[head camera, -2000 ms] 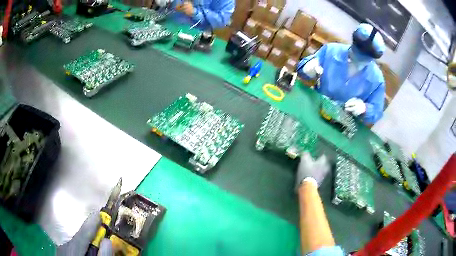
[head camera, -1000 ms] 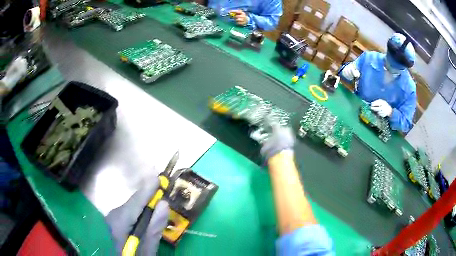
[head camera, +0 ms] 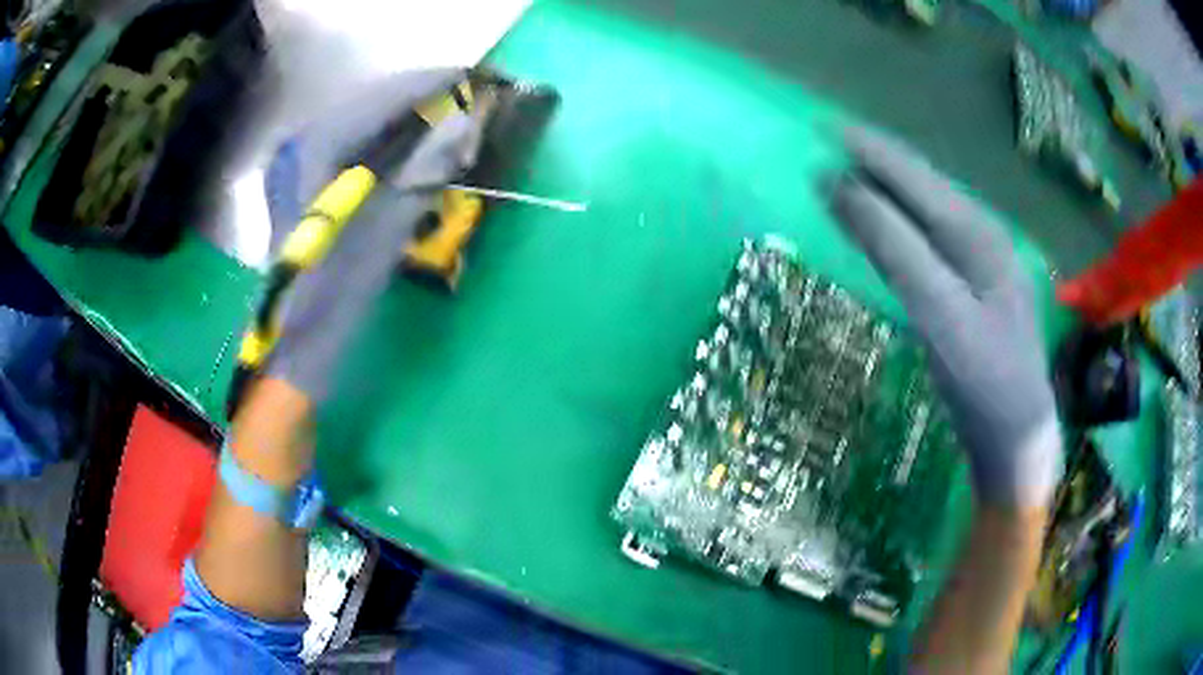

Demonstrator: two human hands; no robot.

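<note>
A green circuit board (head camera: 792,435) with dense silver parts lies on the green mat (head camera: 528,330) in front of me. My gloved left hand (head camera: 363,237) is closed around a yellow-and-black soldering iron (head camera: 317,227), to the left of the board; its tip is blurred near the dark iron stand. My gloved right hand (head camera: 963,290) is over the board's right edge, fingers extended and held together with the thumb side unclear. It shows nothing in its grasp. A thin solder wire (head camera: 528,199) reaches right from the left hand.
The dark iron stand (head camera: 515,132) with a yellow sponge (head camera: 445,240) is beside my left hand. A black parts bin (head camera: 152,132) is upper left. A red tube (head camera: 1141,257) and dark holder (head camera: 1102,376) are at right. A red tray (head camera: 156,514) is lower left.
My right hand has left the belt and is now at the board on the mat in front of me. My left hand still holds the iron. The view has tilted down.
</note>
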